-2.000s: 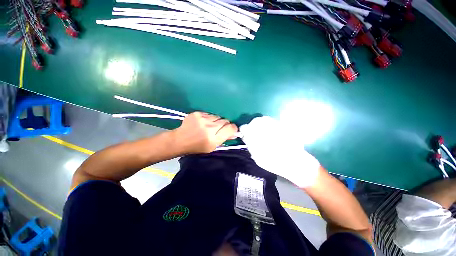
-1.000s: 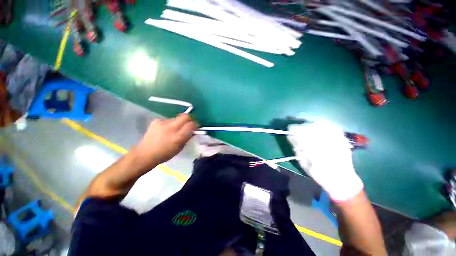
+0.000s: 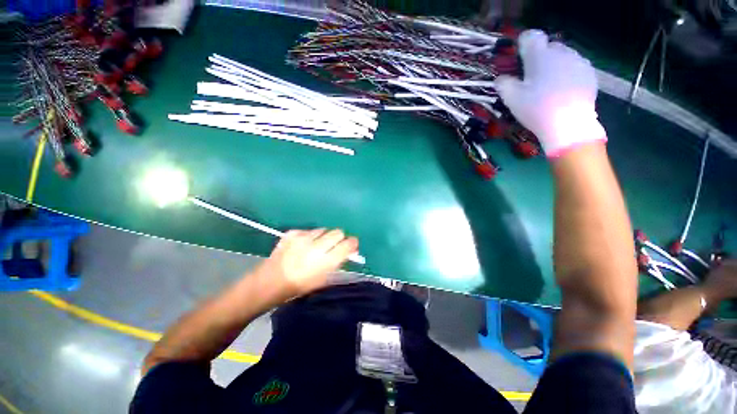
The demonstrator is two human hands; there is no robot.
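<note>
My bare left hand (image 3: 315, 257) is closed over a white sleeving tube (image 3: 234, 217) at the table's near edge. The tube sticks out to the upper left, and a short white end shows right of the fingers. My gloved right hand (image 3: 553, 90) reaches to the sleeved harness pile (image 3: 436, 87) at the far side. Its thumb and fingers are around a red connector (image 3: 506, 55) at the pile. I cannot tell whether it grips this or only touches it. Empty white sleeving tubes (image 3: 283, 113) lie in a loose row left of the pile.
Unsleeved harnesses with red connectors (image 3: 126, 124) lie at the far left. At the right edge are a few white-tubed harnesses (image 3: 664, 263) and another person's arm (image 3: 683, 306). Blue stools (image 3: 517, 331) stand below the near table edge.
My right hand has moved from near my body to the far pile, with the harness it held. My left hand stays at the near edge; one tube now shows there instead of two.
</note>
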